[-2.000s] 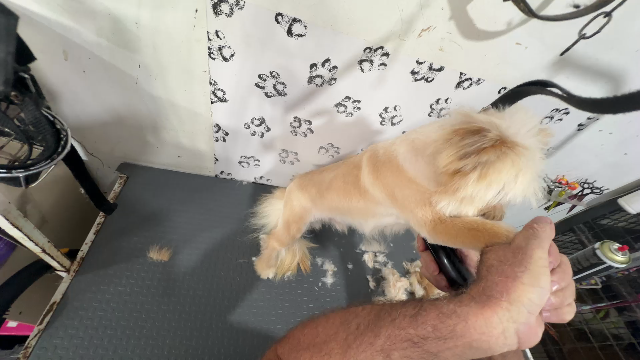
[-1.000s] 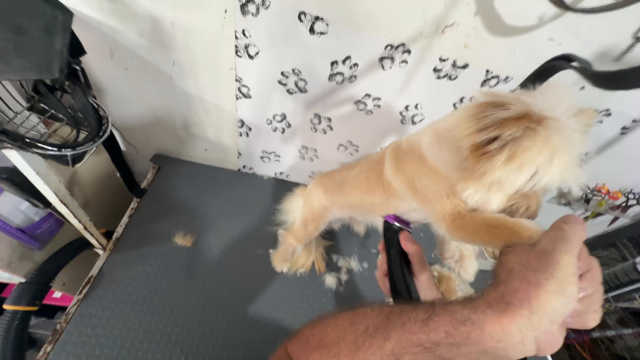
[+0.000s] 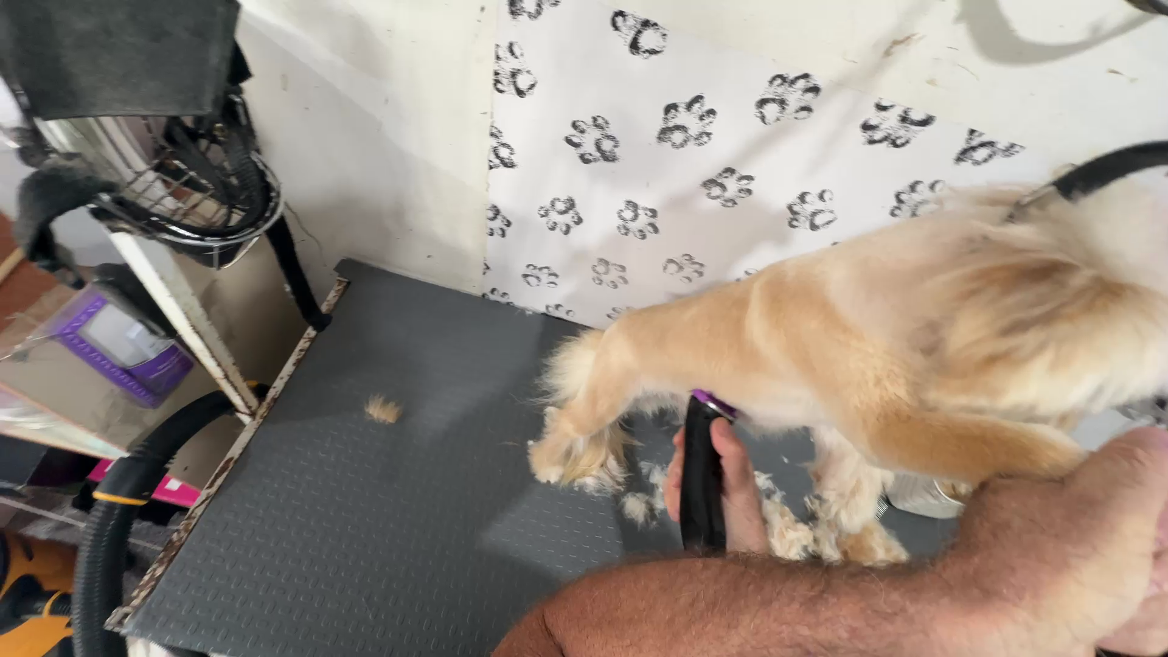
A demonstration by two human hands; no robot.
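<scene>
A small cream-and-tan dog stands on the grey textured grooming table, its coat short on the body and longer on the head and feet. My left hand is closed around its raised front leg; the forearm crosses the bottom of the view. Below that forearm, partly hidden, my right hand grips a black hair clipper upright. The clipper's purple head is at the dog's belly. Clumps of cut hair lie under the dog, and another tuft lies farther left.
A wire basket with black cords hangs at the left above a black corrugated hose. Behind the dog is a wall with paw prints. A black loop passes near its neck. A silvery object lies behind the front legs.
The clipper in my right hand has moved left from under the dog's chest to its belly and now points up. My left hand still holds the front leg. The view has shifted closer and leftward.
</scene>
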